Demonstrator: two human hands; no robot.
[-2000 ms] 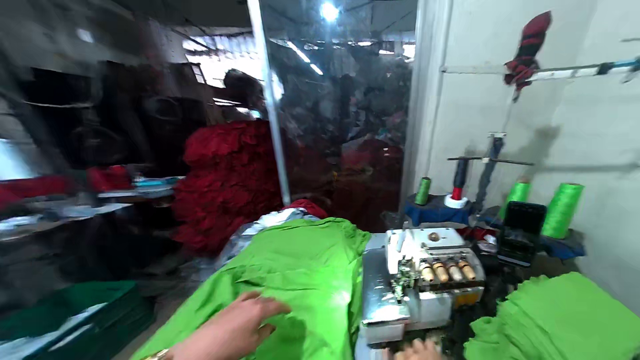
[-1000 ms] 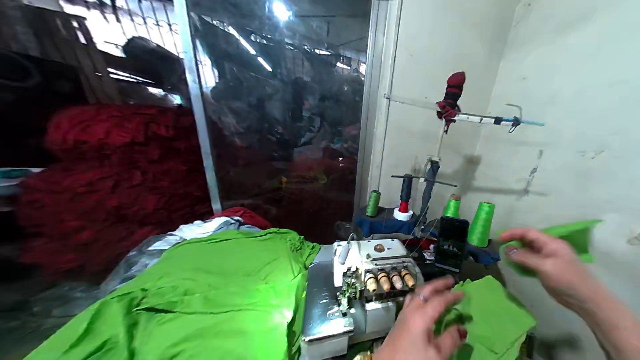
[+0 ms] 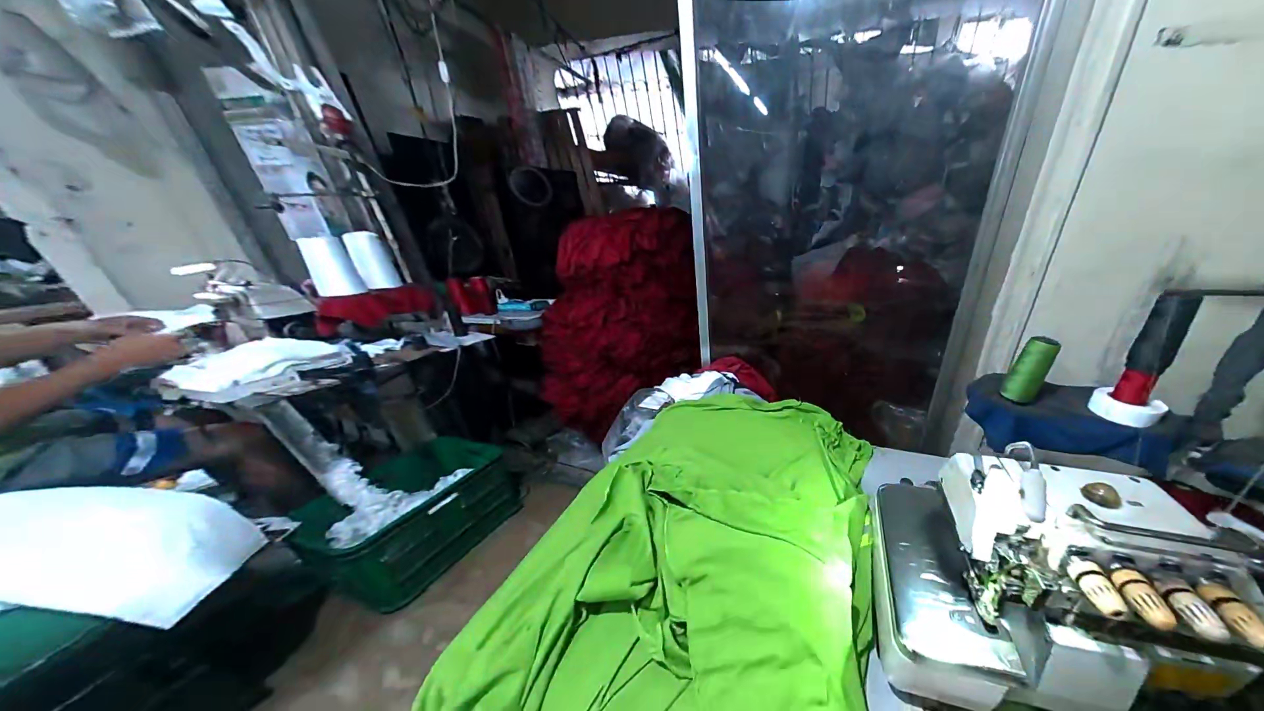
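Note:
Neither of my hands shows in the head view now. A heap of bright green fabric (image 3: 731, 533) lies spread over the table and hangs down at its near left side. Right of it stands a white overlock sewing machine (image 3: 1086, 504) with a shiny metal plate (image 3: 933, 583) and several tan tension knobs (image 3: 1145, 597). Behind the machine, a green thread cone (image 3: 1030, 369) and a red spool on a white base (image 3: 1131, 395) stand on dark blue cloth.
At left a co-worker's hands (image 3: 128, 341) are at another sewing machine (image 3: 247, 296) with white cloth (image 3: 257, 365). A green crate (image 3: 425, 533) with white scraps stands on the floor. Red fabric bundles (image 3: 627, 316) are stacked behind, beside a transparent partition (image 3: 839, 217).
Both my hands, seen earlier near the machine, one of them with green fabric, are out of view. The view has swung left, showing the co-worker and the crate.

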